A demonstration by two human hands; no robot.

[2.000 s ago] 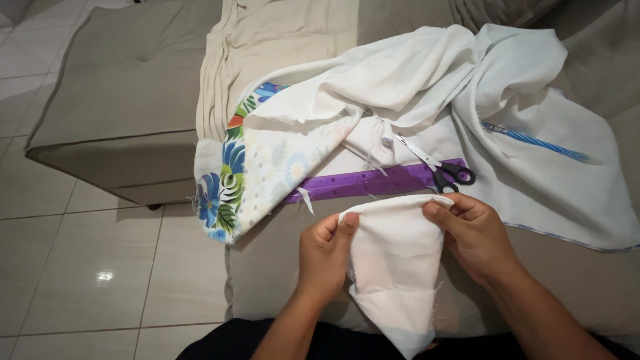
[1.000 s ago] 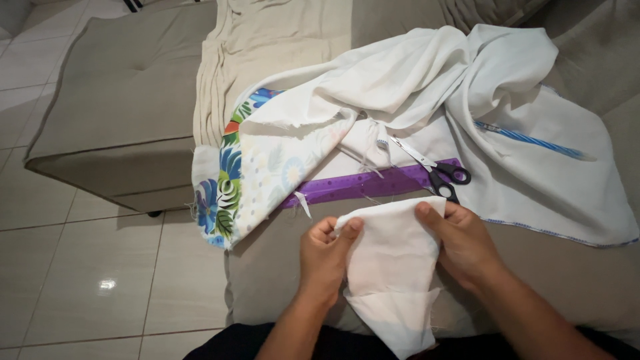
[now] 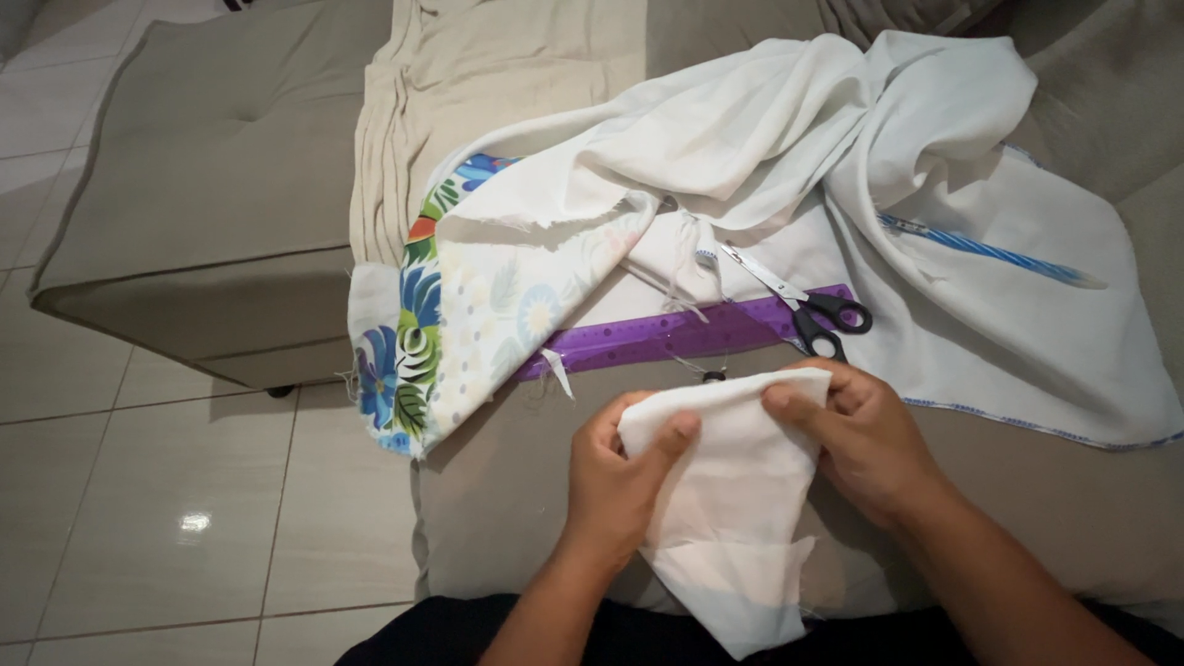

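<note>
A small piece of white fabric (image 3: 731, 490) hangs from both hands, its top edge folded and its lower end narrowing to a point. My left hand (image 3: 622, 481) pinches the upper left corner between thumb and fingers. At the upper right corner, my right hand (image 3: 856, 435) grips the same piece. Just beyond the hands lies a purple plastic ruler (image 3: 684, 331), with black-handled scissors (image 3: 795, 301) resting partly over it, blades apart. A small dark object (image 3: 713, 376) shows behind the held fabric's top edge.
A large white cloth (image 3: 740, 139) lies bunched on the sofa seat (image 3: 499, 518), with a blue striped pen (image 3: 994, 252) on it. Floral printed fabric (image 3: 421, 314) shows at its left. Loose threads and a scrap (image 3: 559, 372) lie near the ruler. A grey ottoman (image 3: 213, 166) stands at the left.
My left thumb has moved off the corner toward the middle of the fabric's folded top edge. The small dark object now shows beyond that edge.
</note>
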